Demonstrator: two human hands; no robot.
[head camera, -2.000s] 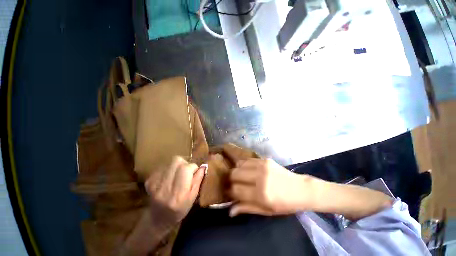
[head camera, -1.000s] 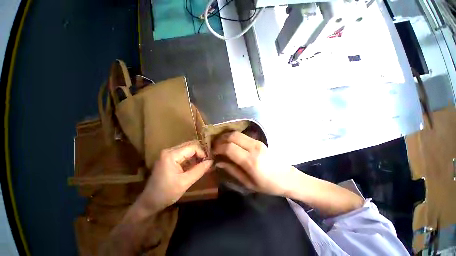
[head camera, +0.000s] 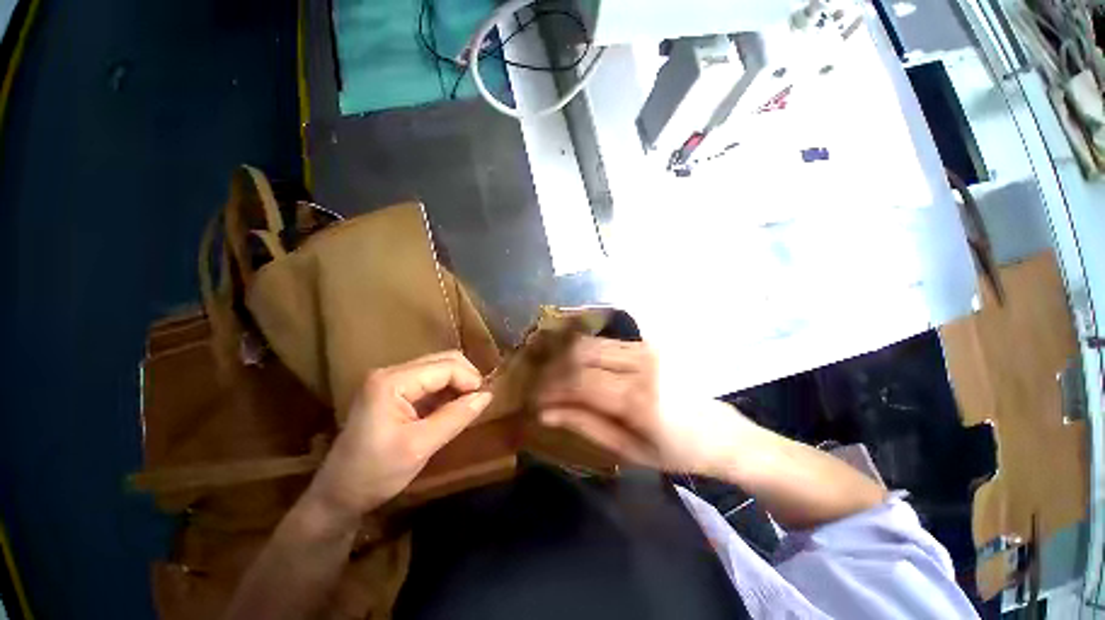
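A tan-brown bag body (head camera: 370, 285) lies on my lap and against the dark side table, its looped handles (head camera: 248, 218) standing up at the upper left. My left hand (head camera: 418, 418) pinches the bag's edge between thumb and fingertips. My right hand (head camera: 594, 394) is close to the right of it, bent around a folded brown part of the bag (head camera: 515, 375). The right fingers are blurred and partly hide the material. The bag edge under the fingertips is too small to make out.
A white machine head (head camera: 703, 103) stands over the bright bed plate (head camera: 788, 279) ahead right. More brown bags (head camera: 218, 412) are piled at left. A flat tan panel (head camera: 1030, 400) lies at far right. A teal mat (head camera: 394, 49) with cables is at the top.
Over the frames the hands come up the bag edge, and the bag's right part is refolded between them. The right hand has opened slightly from the left, and the whole view has shifted.
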